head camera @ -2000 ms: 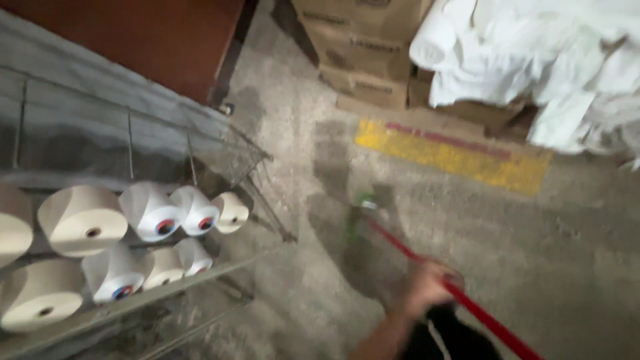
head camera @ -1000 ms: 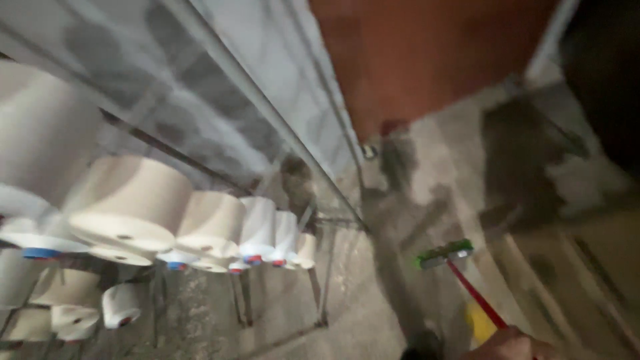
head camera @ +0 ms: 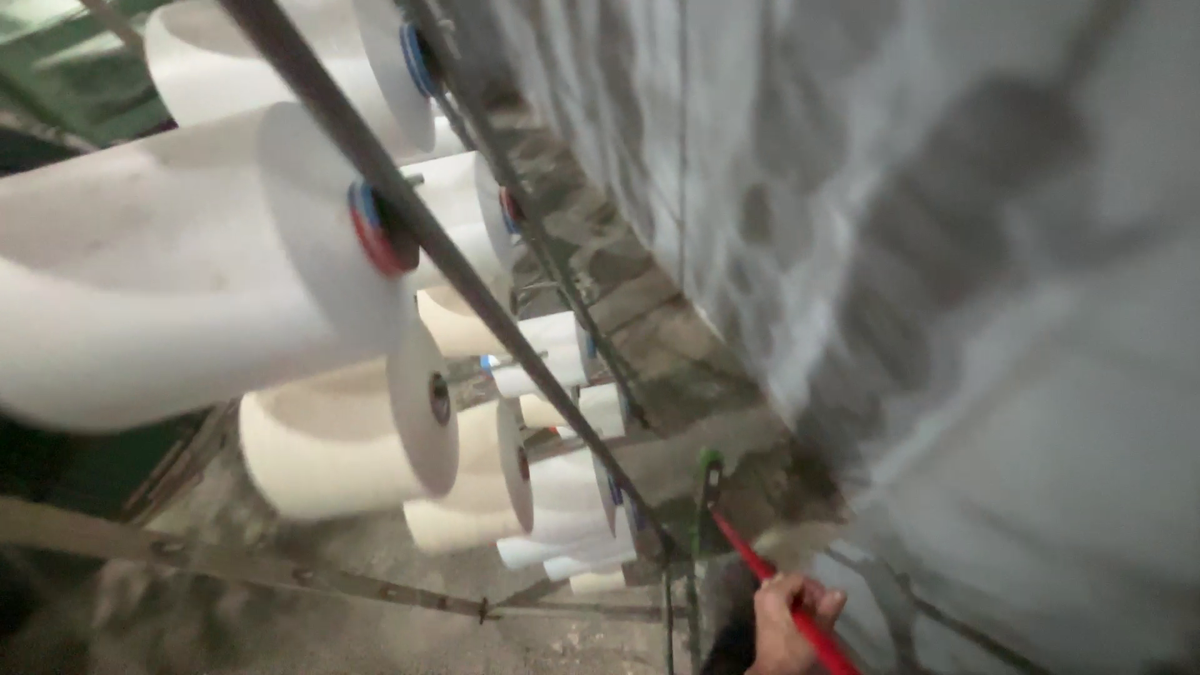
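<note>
My left hand (head camera: 792,619), low on the right side, is closed round the red handle (head camera: 750,553) of a push broom. The green-edged broom head (head camera: 711,483) lies at floor level beyond the hand, between the yarn rack and the grey wall, and looks blurred. The lower part of the handle runs out of view at the bottom edge. A dark sleeve or cloth shows beside the wrist. My right hand is not in view.
Large white yarn cones (head camera: 187,272) and cream cones (head camera: 347,441) sit on a metal rack left of the hand. A slanting rack bar (head camera: 469,281) crosses the middle. The stained grey wall (head camera: 984,328) rises on the right. Green material (head camera: 75,75) shows at upper left.
The view has swung strongly, from the floor by the cartons to the gap between rack and wall. The hand still holds the red handle, and the broom head is now in that gap.
</note>
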